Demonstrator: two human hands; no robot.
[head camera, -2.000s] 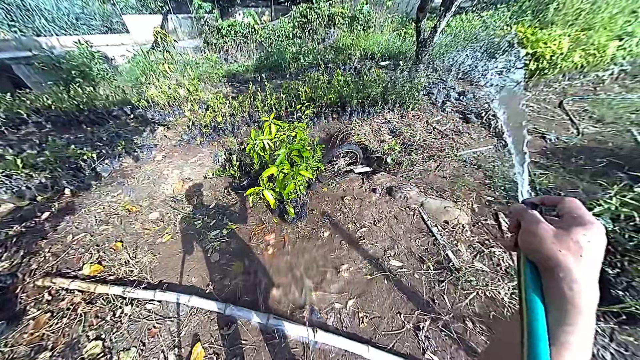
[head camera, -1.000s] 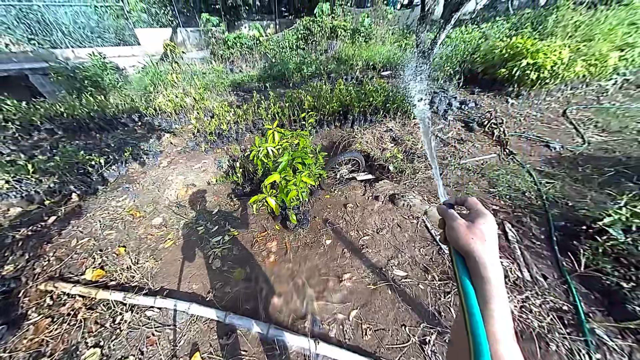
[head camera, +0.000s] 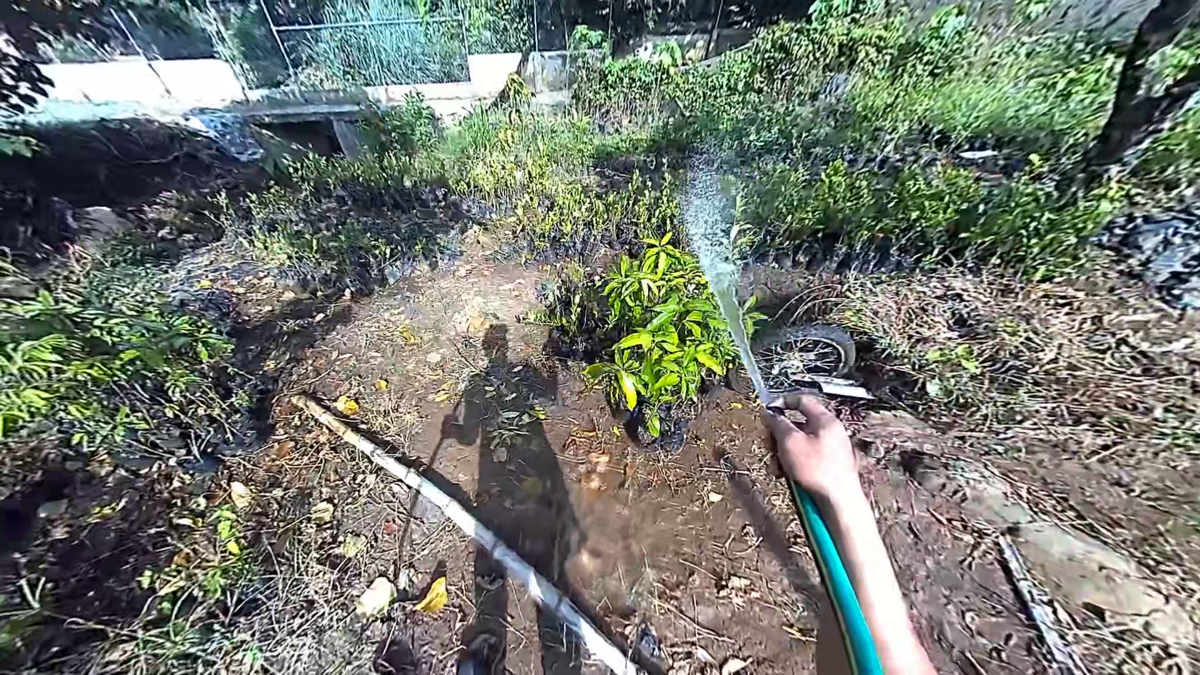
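My right hand (head camera: 814, 448) is closed around the end of a green garden hose (head camera: 837, 586), which runs down along the forearm. From the hose end a jet of water (head camera: 722, 272) shoots up and forward, spreading into spray over the rows of small plants (head camera: 825, 211). Left of the hand stands a clump of leafy potted saplings (head camera: 664, 337), with a spoked wheel (head camera: 804, 354) lying just beyond the hand. My left hand is out of view.
A long pale pole (head camera: 469, 525) lies across the soil in front. More young plants (head camera: 122, 356) grow at the left. A flat stone (head camera: 1078, 562) and a strip of wood (head camera: 1036, 600) lie at the right. A low slab structure (head camera: 300, 112) stands behind.
The view has swung left. My right hand, still holding the hose, has moved left toward the leafy saplings, and the water jet now leans left instead of rising nearly upright.
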